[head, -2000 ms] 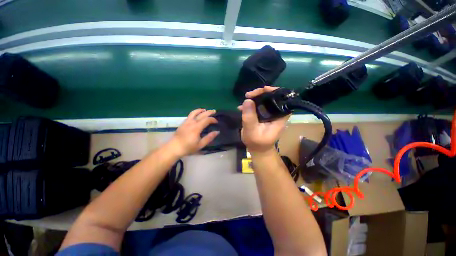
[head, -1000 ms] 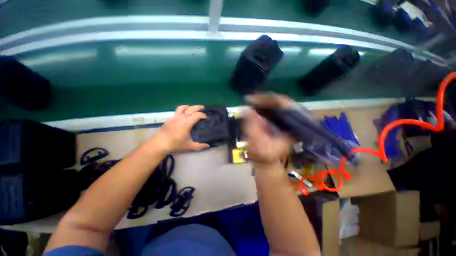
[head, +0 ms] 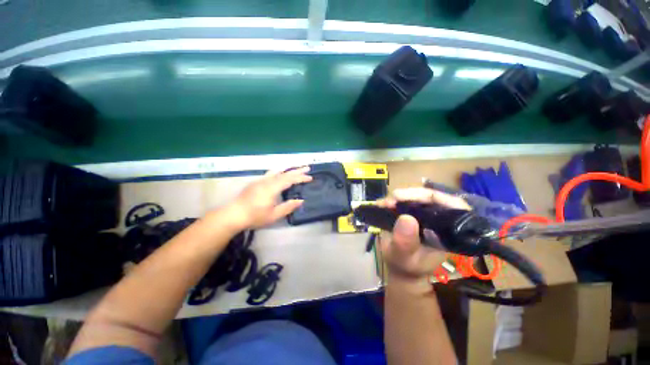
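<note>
A black housing unit (head: 322, 192) stands on the bench with its end face up. My left hand (head: 265, 202) rests against its left side, fingers spread over the edge. My right hand (head: 413, 242) is closed around the black power screwdriver (head: 445, 222), which lies nearly level with its tip pointing left at the yellow screw feeder (head: 367, 171). The feeder stands just right of the housing. The tip is over the feeder's near part; whether it touches cannot be told.
Thin black handles (head: 239, 265) lie piled on the bench, stacked housings (head: 60, 228) at far left. More housings (head: 393, 89) stand on the green belt (head: 235, 121). At right are an orange coiled hose (head: 599, 178), blue pieces (head: 499, 187) and an open carton (head: 591, 324).
My right hand has swung the screwdriver from above the bench beside the housing down to the feeder, turning it nearly level. My left hand stays at the housing.
</note>
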